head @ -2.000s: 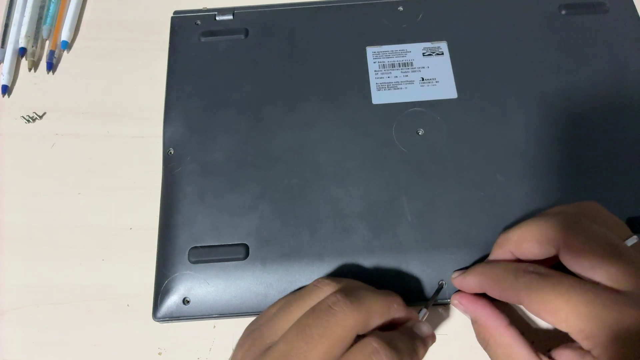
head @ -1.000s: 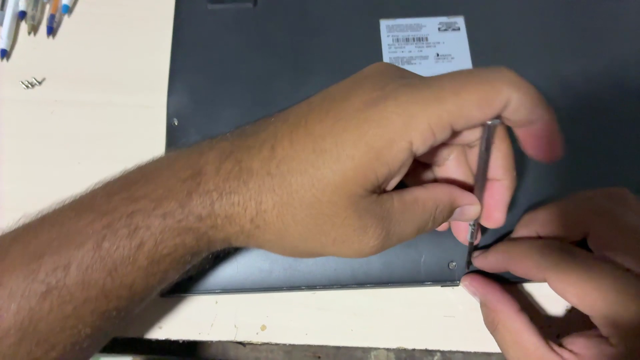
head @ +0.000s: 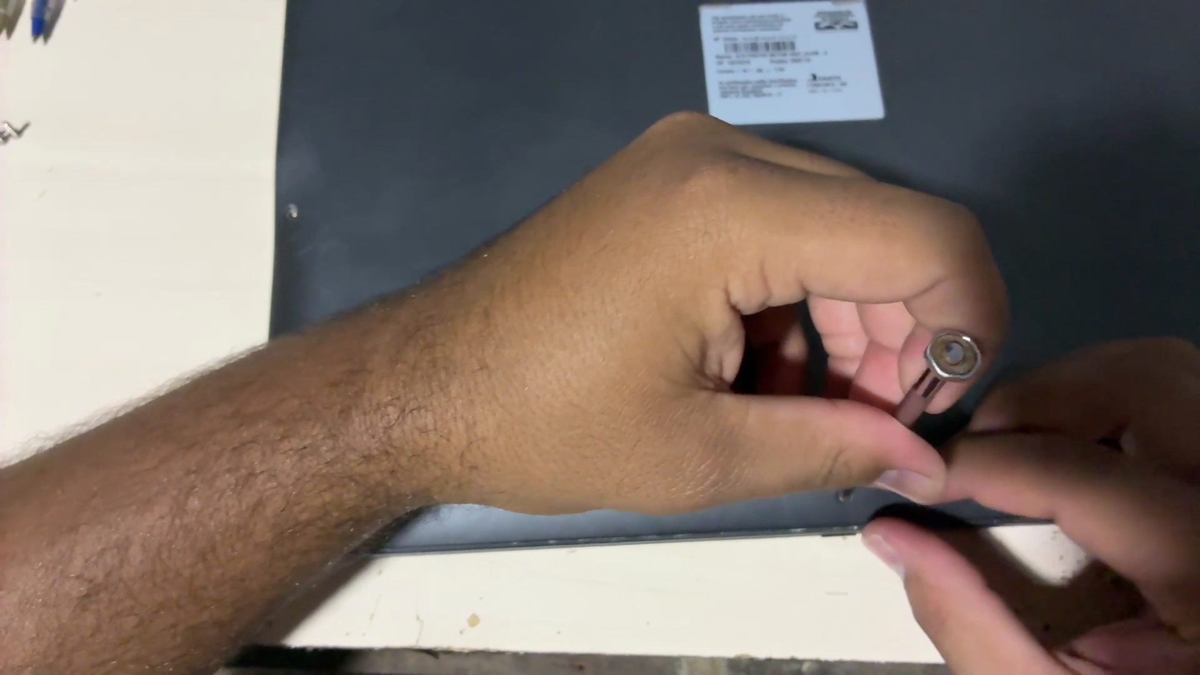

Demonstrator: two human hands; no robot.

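A slim metal screwdriver [head: 923, 389] is pinched between the thumb and fingers of my left hand [head: 750, 309], its round end tilted up towards the camera. The lower shaft and tip are hidden behind the left thumb. Under both hands lies a dark laptop, underside up [head: 469, 141]. My right hand [head: 1059, 506] is at its front edge, thumb and forefinger apart, the forefinger touching or close by the left thumb; nothing shows between them. A small screw or screw hole [head: 845, 494] lies near that edge, and another screw [head: 292, 212] sits by the laptop's left side.
Loose small screws [head: 13, 131] lie on the pale tabletop [head: 141, 206] at the far left. Pens [head: 42, 17] poke in at the top left corner. A white printed label [head: 792, 64] is stuck on the laptop. The table's front edge runs along the bottom.
Two seconds ago both hands were low at the laptop's front edge; my left hand then came up over the laptop around the screwdriver. The right thumb and forefinger have since parted. The view is closer.
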